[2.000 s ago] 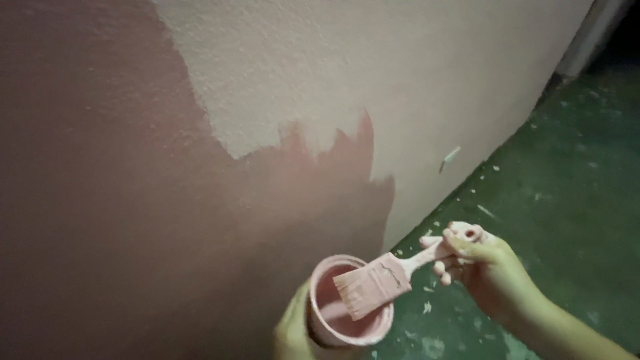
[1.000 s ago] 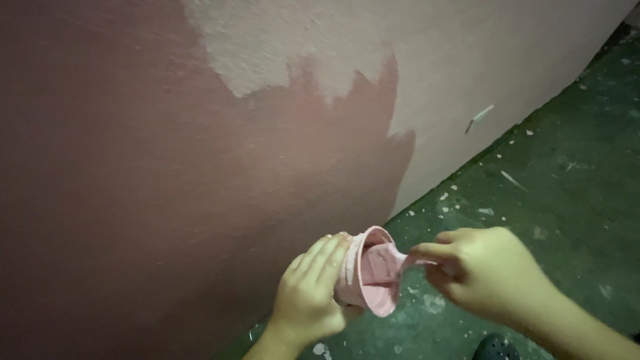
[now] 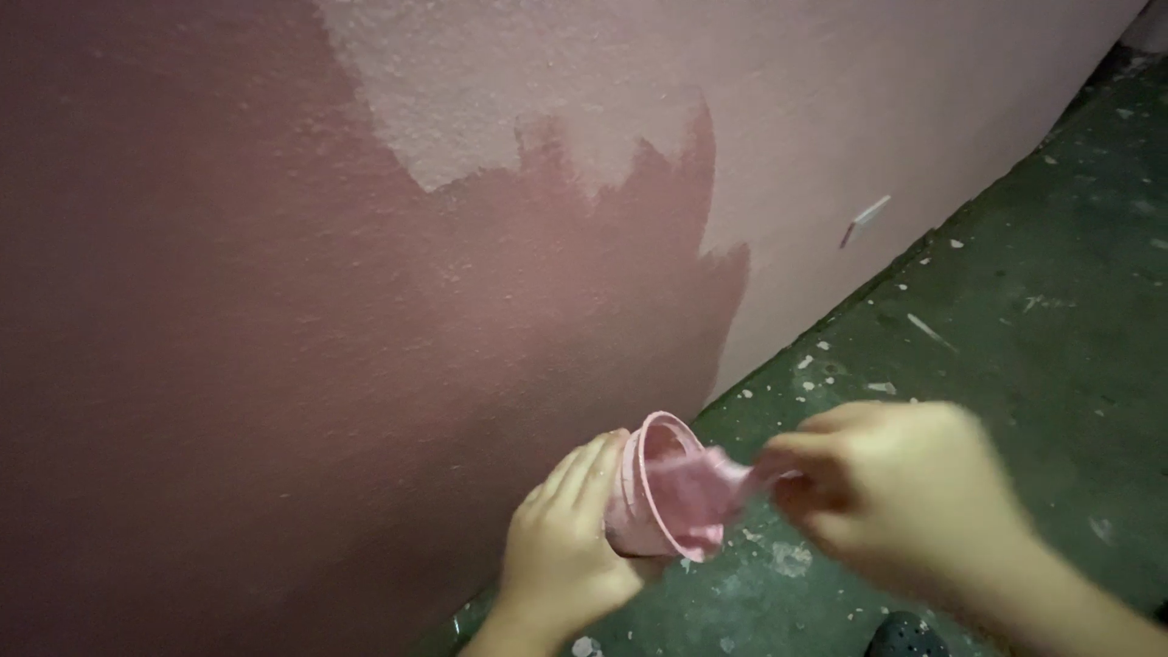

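My left hand [image 3: 570, 538] is wrapped around a pink-smeared plastic cup [image 3: 639, 506], which is tilted with its mouth toward the right. In my right hand [image 3: 894, 493] is the handle of a paintbrush [image 3: 698, 488]; the brush is blurred and coated in pink paint, and its bristle end is inside the mouth of the cup. Behind them stands a rough wall [image 3: 839, 109], pale in its upper and right parts. Darker pink paint [image 3: 456, 301] covers its left and lower part, with a jagged edge of brush strokes.
A green floor [image 3: 1031, 365] spotted with pale paint flecks meets the wall along a diagonal edge. A thin pale fitting [image 3: 867, 219] sticks out from the wall at right. A dark perforated shoe [image 3: 905, 636] shows at the bottom edge.
Two seconds ago the cup stood more upright with the brush over its rim; since then the cup has been tipped to the right and the brush has gone into its mouth.
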